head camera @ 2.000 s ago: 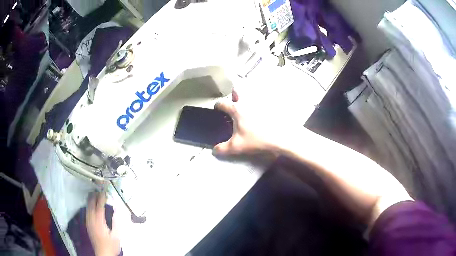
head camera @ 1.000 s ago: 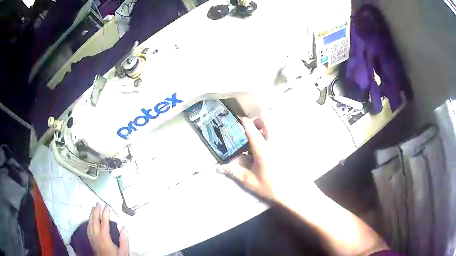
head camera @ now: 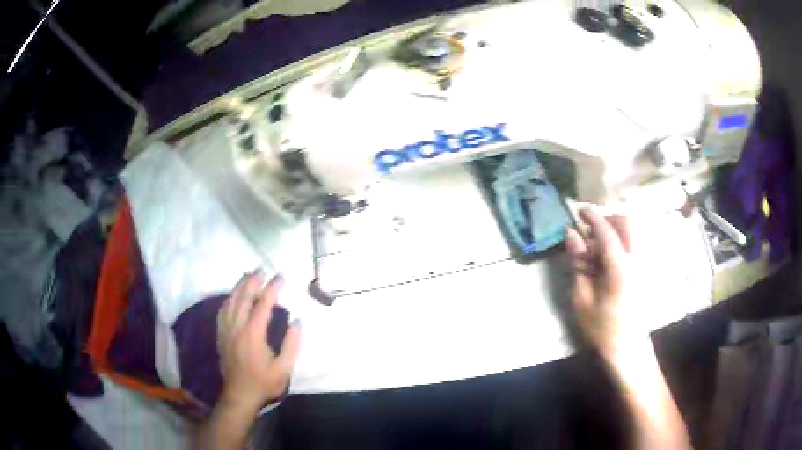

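Observation:
A smartphone (head camera: 530,206) with a lit screen lies on the bed of the white sewing machine (head camera: 545,97), under its arm with the blue "protex" lettering. My right hand (head camera: 602,272) is at the phone's right edge, fingers slightly bent and not closed around it. Whether the fingertips touch it is hard to tell. My left hand (head camera: 255,343) lies flat with fingers apart on a dark purple fabric piece (head camera: 199,338), left of the needle area. A white quilted panel (head camera: 180,233) runs under and beside the purple piece.
An orange-rimmed crate (head camera: 113,281) with purple fabric stands left of the table. A light cloth pile (head camera: 40,220) lies at far left. Purple fabric (head camera: 763,189) hangs behind the small display (head camera: 730,127) at right. Grey-white panels (head camera: 752,378) hang at lower right.
The phone screen, dark at first, is lit. The phone has turned more upright and my right hand has loosened from it. My left hand stays on the purple fabric. The view has swung left.

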